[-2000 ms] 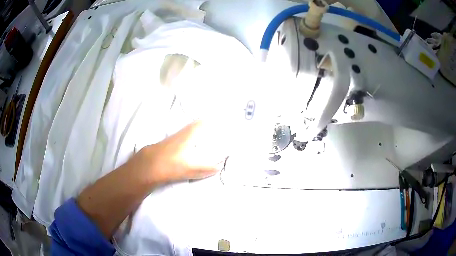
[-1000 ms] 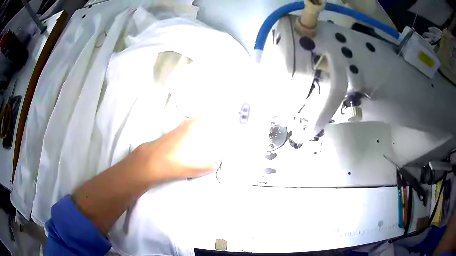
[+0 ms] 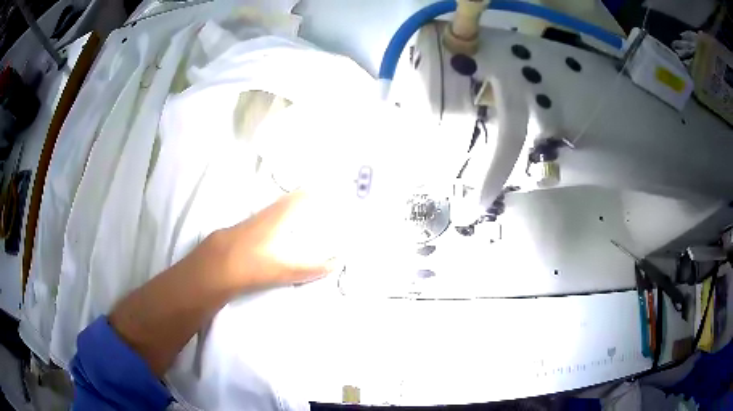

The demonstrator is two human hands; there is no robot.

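Note:
A large white garment piece (image 3: 120,177) lies in folds over the left of the table and runs toward the machine. Its part by the needle is glared out. My left hand (image 3: 241,253) rests palm down on the cloth, left of the needle area, thumb apart from the fingers. Its fingertips fade into the glare. The presser foot and needle are lost in glare; a round shiny metal part (image 3: 428,213) shows beside the machine head. My right hand is not in view.
The white sewing machine head (image 3: 595,120) stands at the right, with a blue hose (image 3: 402,40) on top. Dark snips (image 3: 661,282) and thin coloured sticks (image 3: 645,321) lie at the right edge. Orange-handled scissors (image 3: 10,210) lie at the far left.
The machine and table have shifted left in the view. My left hand stays on the cloth, with little visible change in pose. A bit of skin at the bottom right corner is gone.

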